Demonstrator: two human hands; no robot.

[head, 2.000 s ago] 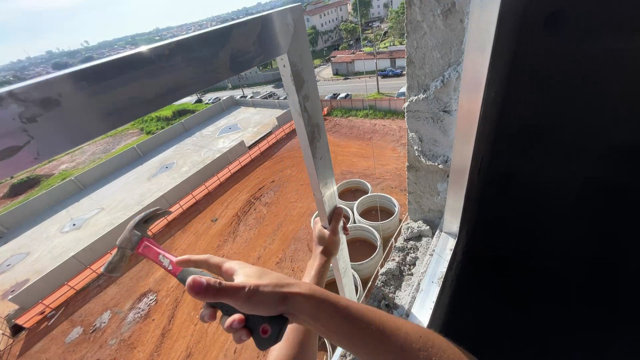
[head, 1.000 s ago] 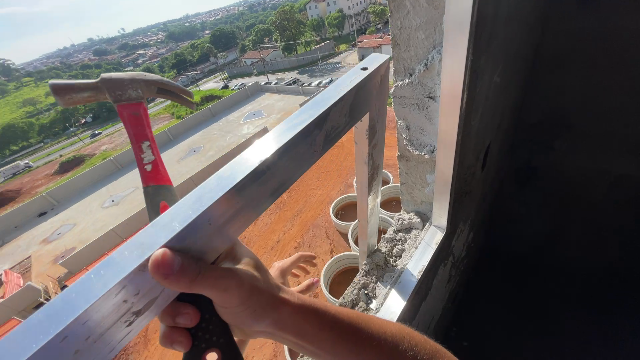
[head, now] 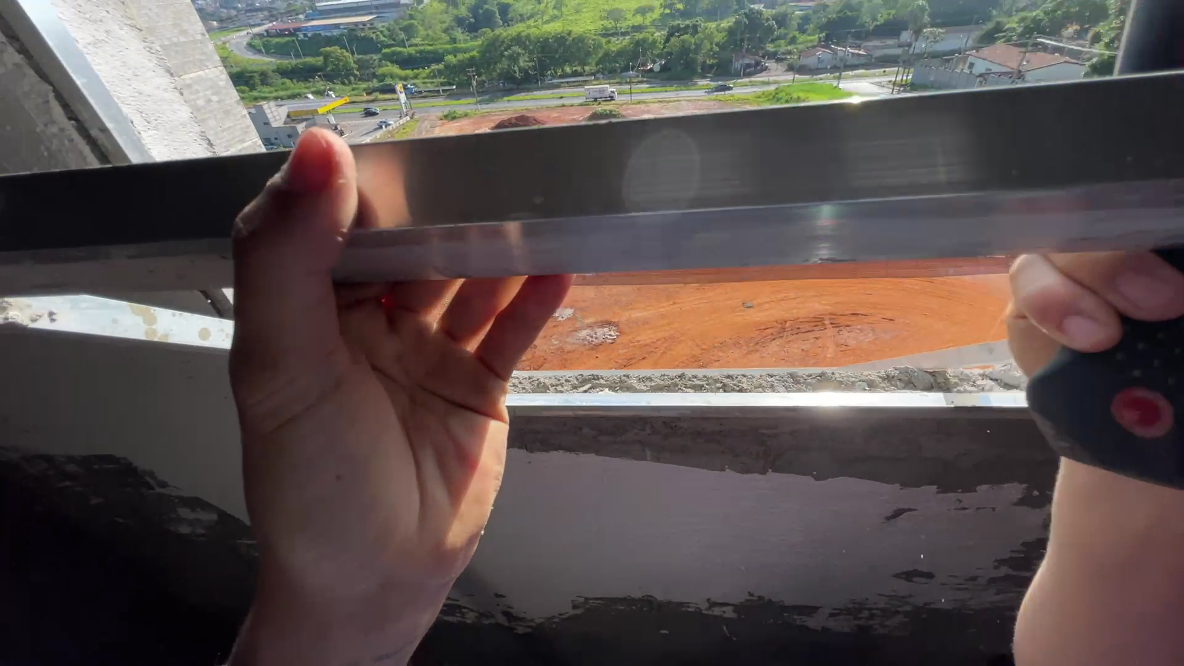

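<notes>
A metal frame bar (head: 703, 185) runs across the whole head view at chest height, inside the window opening. My left hand (head: 370, 398) grips it left of centre, thumb up its near face and fingers curled beneath. At the right edge my right hand (head: 1073, 305) is closed around the black grip of a claw hammer (head: 1101, 398), just under the bar; the hammer's head is out of sight. Whether the right fingers also press on the bar, I cannot tell.
Below the bar lies the window sill with a metal strip (head: 768, 400) and rough broken mortar (head: 740, 381) outside it. A metal jamb (head: 83, 74) and concrete wall stand at upper left. Beyond the sill is a deep drop to red earth (head: 786, 319).
The view has swung far to face straight out over the sill. The metal frame now lies across the opening. My left hand, earlier on or near the frame's upright, now holds the long bar.
</notes>
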